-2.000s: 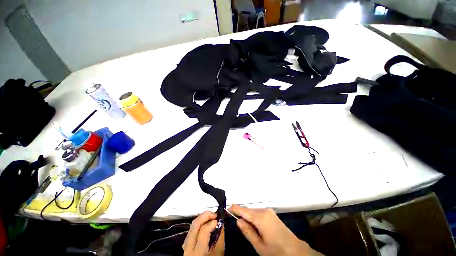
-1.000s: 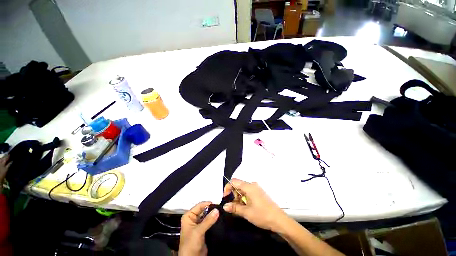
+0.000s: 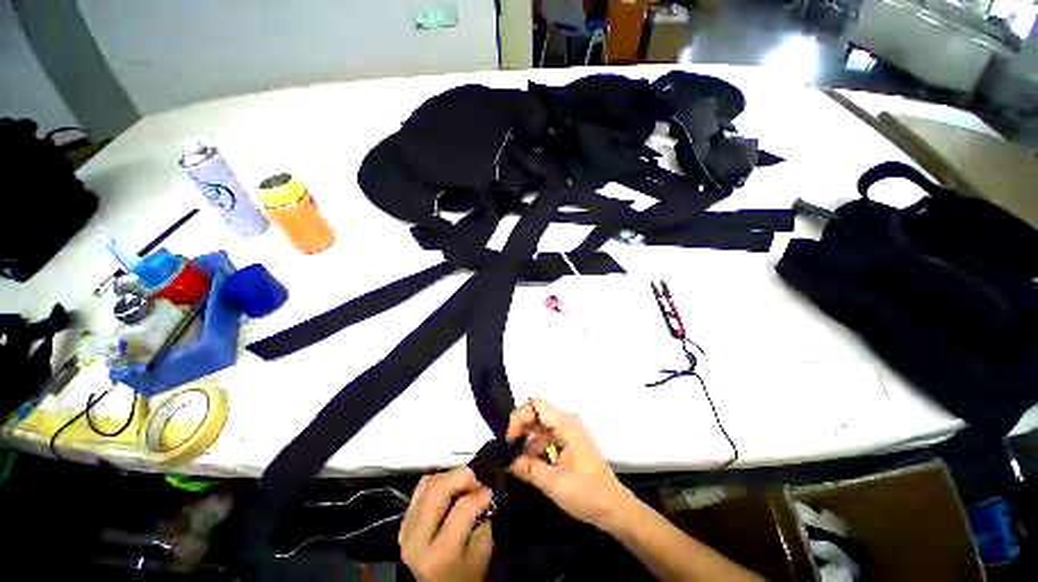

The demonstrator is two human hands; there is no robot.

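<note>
A long black strap runs from the black bag pile down to the table's front edge. My left hand pinches the strap's lower end, with a small dark, shiny fitting at its fingertips. My right hand pinches the strap just above and right of it. A small yellow tool end shows between its fingers; the rest of that tool is hidden. Thread snips with a dark cord tied on lie on the table. A small pink object lies left of them.
A spray can, an orange bottle, a blue tool tray and masking tape are at left. A black bag lies at right. An open cardboard box sits below the table at right.
My right hand first rose to the strap above my left hand and has stayed close there. The thin stick seen in it one second ago is now mostly hidden. The view has shifted.
</note>
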